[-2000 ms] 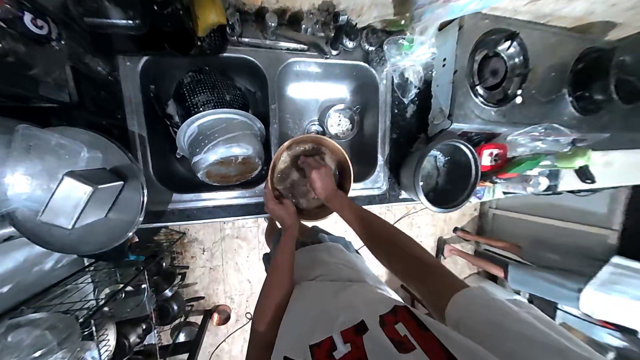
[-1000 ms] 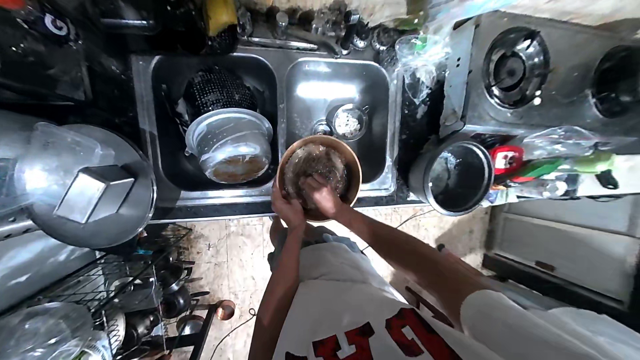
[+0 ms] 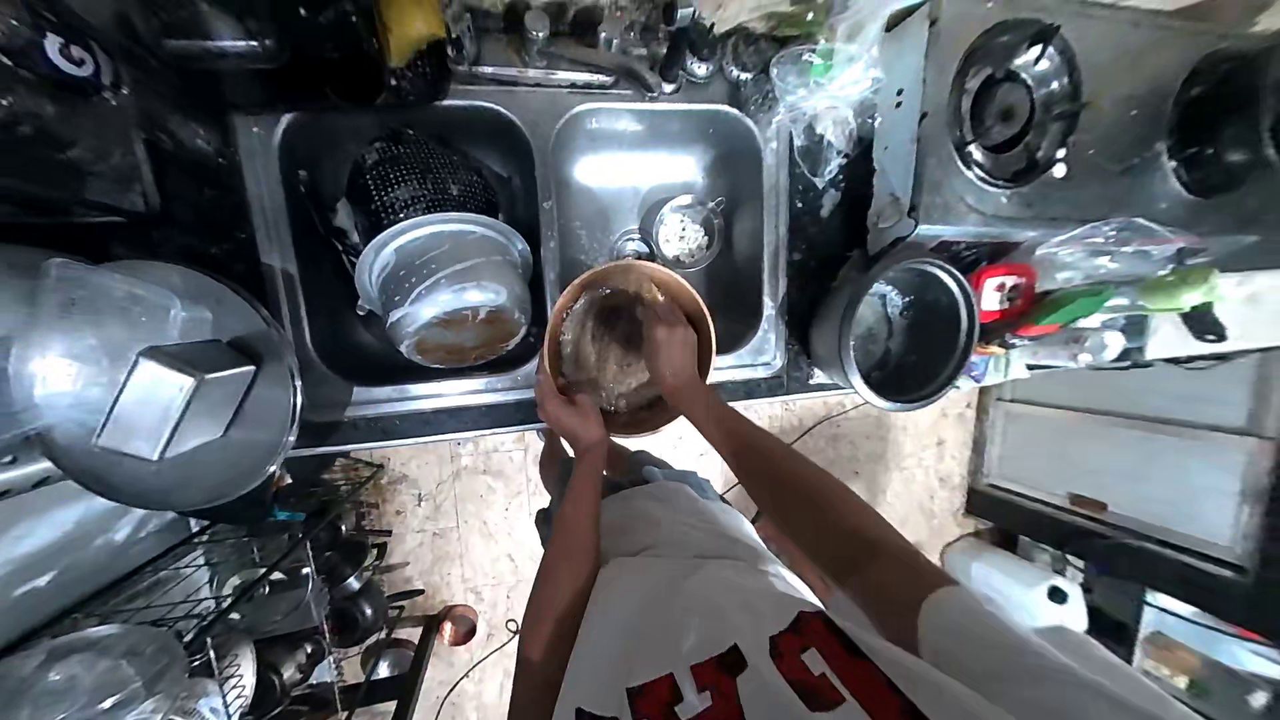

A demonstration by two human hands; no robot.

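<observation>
A round tan bowl point(image 3: 704, 318) is at the front edge of the sink, partly over the right basin point(image 3: 735, 250). My left hand point(image 3: 572, 412) grips its lower left rim. Inside the bowl, on the right, my right hand point(image 3: 672, 352) touches the wet, brownish contents point(image 3: 608, 350); its fingertips are hard to make out. Just beyond the bowl, a small strainer point(image 3: 687, 232) with whitish bits lies in the right basin. The left basin holds a cloudy plastic tub point(image 3: 445, 290) and a black perforated basket point(image 3: 420, 180).
A deep metal pot point(image 3: 912, 333) stands right of the sink, below a gas stove point(image 3: 1100, 190). Left is a large round metal lid or pan point(image 3: 265, 400) with a rectangular metal container point(image 3: 175, 398) on it. A wire rack point(image 3: 240, 570) of cookware stands lower left.
My right hand has moved within the bowl to its right side. My left hand stays at the rim. A person's legs, seen at the right two seconds ago, are out of view there.
</observation>
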